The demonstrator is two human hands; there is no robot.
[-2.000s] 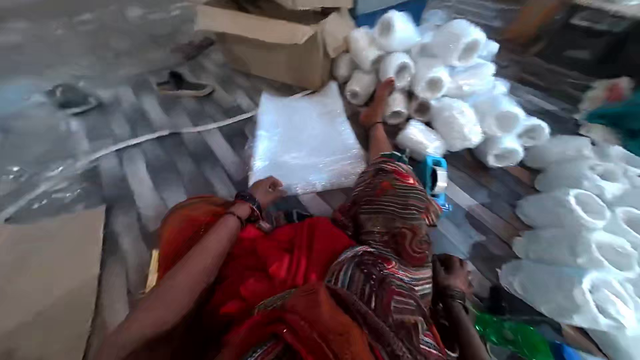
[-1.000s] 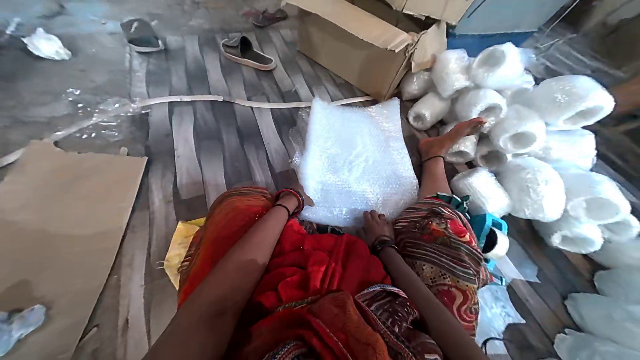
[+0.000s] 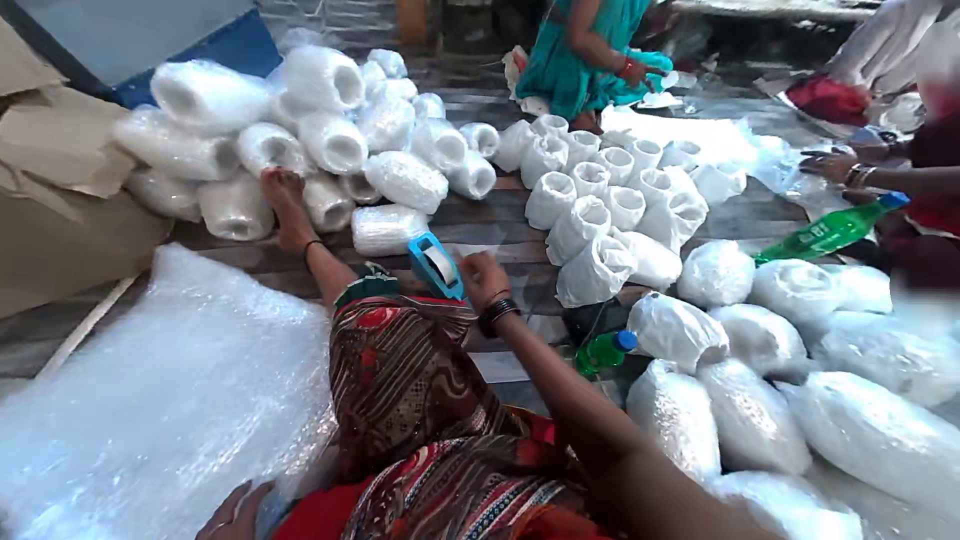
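Observation:
My left hand (image 3: 238,514) lies at the bottom edge, its fingers on the near edge of a sheet of bubble wrap (image 3: 180,390) spread over the floor at the left. My right hand (image 3: 484,277), with dark bangles at the wrist, is right beside a blue tape dispenser (image 3: 436,266) holding a roll of tape. Its fingers are curled, and whether they grip anything cannot be told. Past the dispenser lies a bubble-wrapped roll-shaped item (image 3: 388,229), in front of a heap of similar hollow wrapped items (image 3: 334,142) around my bare foot.
White-wrapped hollow items (image 3: 589,217) stand right of centre, with plump wrapped bundles (image 3: 750,405) nearer. Green plastic bottles (image 3: 825,232) (image 3: 600,352) lie among them. Cardboard (image 3: 67,202) is at the left. A person in teal (image 3: 592,60) and another person's hands (image 3: 832,163) are beyond.
My right hand has moved from the near edge of the bubble wrap to beside the blue tape dispenser. The view has swung to the right.

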